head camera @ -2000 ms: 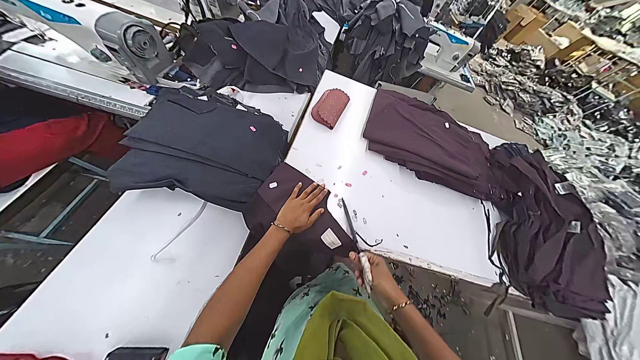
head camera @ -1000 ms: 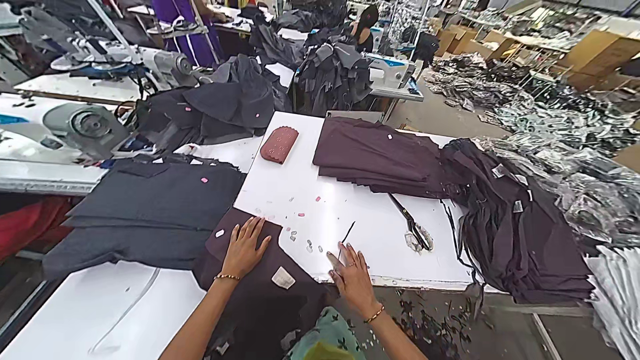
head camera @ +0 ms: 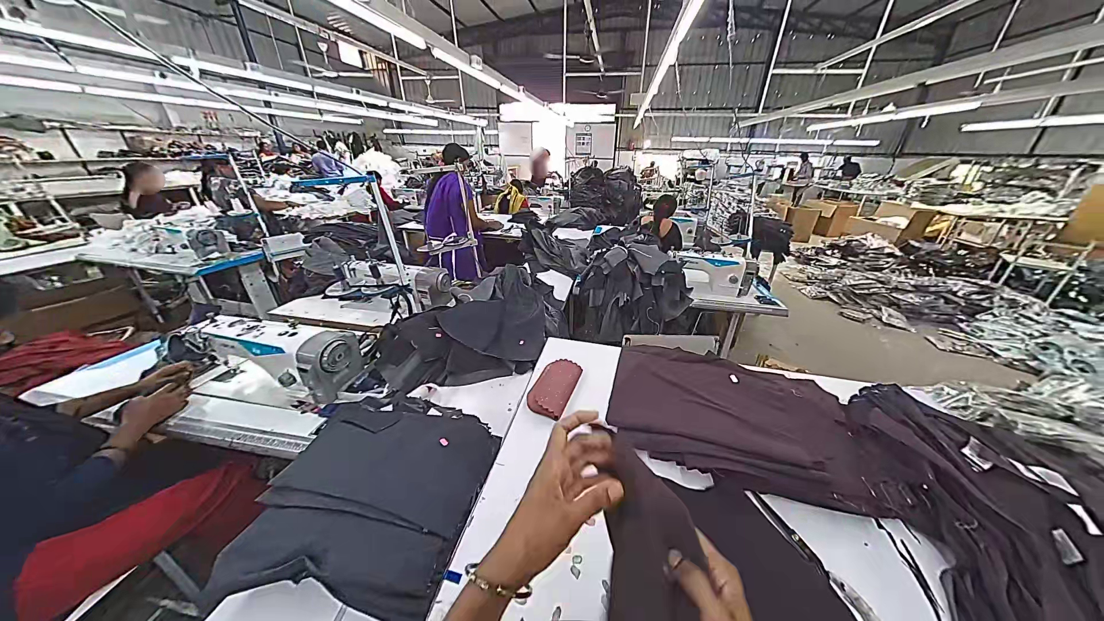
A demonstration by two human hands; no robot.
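My left hand (head camera: 565, 492), a bangle at its wrist, is raised over the white table (head camera: 509, 509) with its fingers curled at the upper edge of a dark maroon cloth piece (head camera: 647, 517). Lower down, my right hand (head camera: 711, 582) grips the same piece, its fingers partly behind the fabric. A red scalloped case (head camera: 555, 388) lies just beyond my left hand. Folded maroon garments (head camera: 724, 414) are stacked to the right, and dark grey garments (head camera: 371, 483) to the left. Scissors (head camera: 789, 530) lie on the right, partly covered by dark cloth.
More maroon garments (head camera: 975, 483) hang over the table's right end. At the left, a co-worker's hands (head camera: 159, 401) are beside a sewing machine (head camera: 285, 354). Dark cloth heaps (head camera: 634, 289) stand ahead, and wrapped bundles (head camera: 931, 302) cover the floor at the far right.
The maroon piece lay flat under my left hand; now it is lifted in both hands. Two seconds ago my right hand held the scissors; a second ago they lay on the table. The view has tilted up.
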